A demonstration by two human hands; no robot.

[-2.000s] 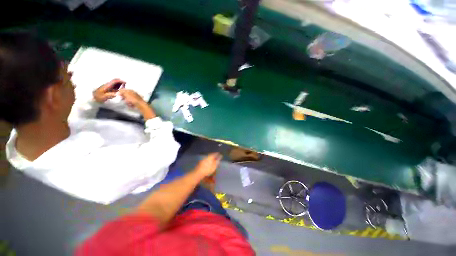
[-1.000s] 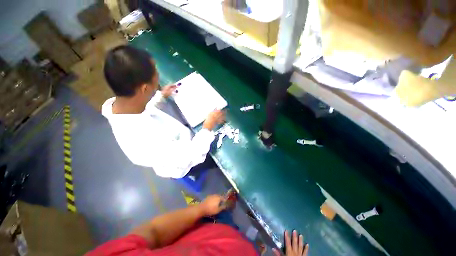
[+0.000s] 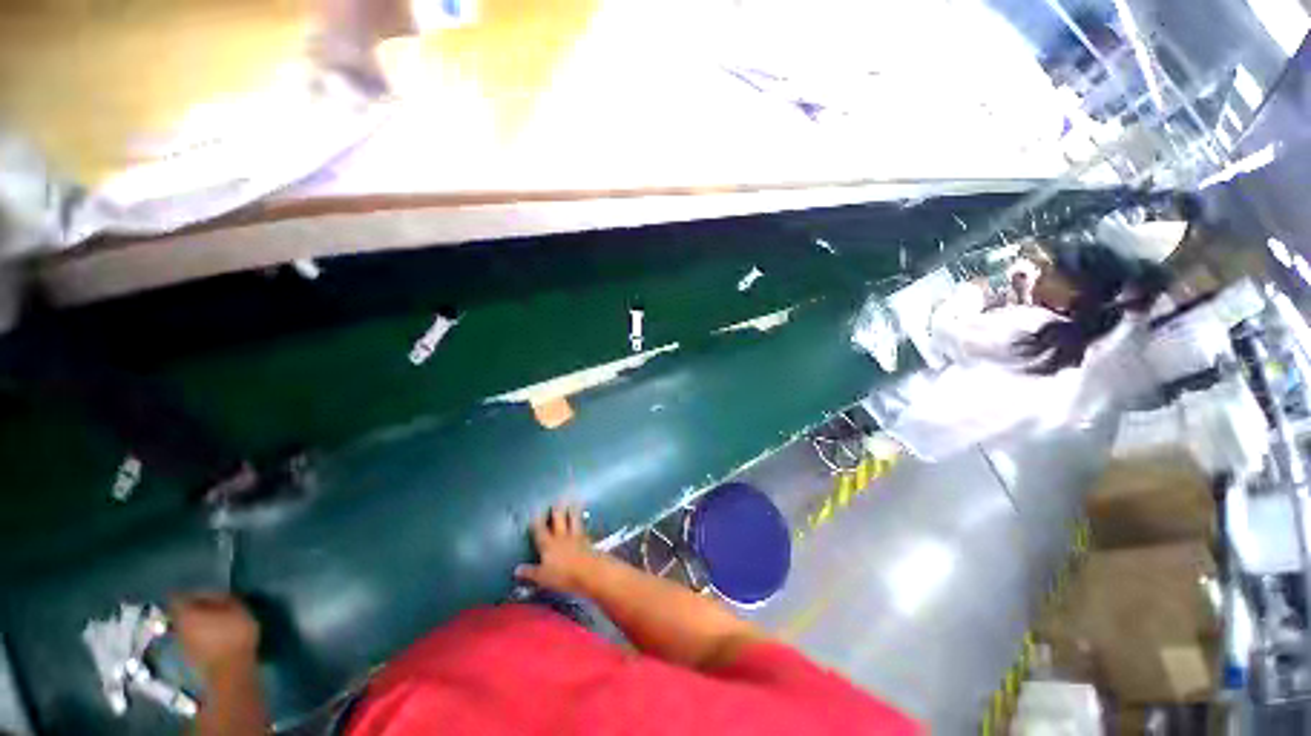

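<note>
My left hand (image 3: 216, 633), blurred, is over the green bench surface (image 3: 431, 518) at the lower left, just right of a loose pile of small white pieces (image 3: 130, 661). Its fingers look curled; whether it holds anything cannot be told. My right hand (image 3: 558, 549) rests on the bench near its front edge, empty, fingers apart. Watch-like pieces with white straps lie spaced along the darker green strip, one (image 3: 431, 338) at left centre, one (image 3: 637, 328) at centre, and another (image 3: 749, 278) farther right.
An orange piece (image 3: 552, 411) lies by a long pale strip. A dark blurred post foot (image 3: 259, 486) stands at left. A bright shelf (image 3: 719, 130) overhangs the back. A blue round stool (image 3: 739, 544) is at the front edge. A person in white (image 3: 992, 360) sits farther right; cartons (image 3: 1150, 575) stand beyond.
The view has swung right along the bench; the nearby seated person in white is out of view. My left hand is now over the bench beside the white pile. My right hand shows more fully.
</note>
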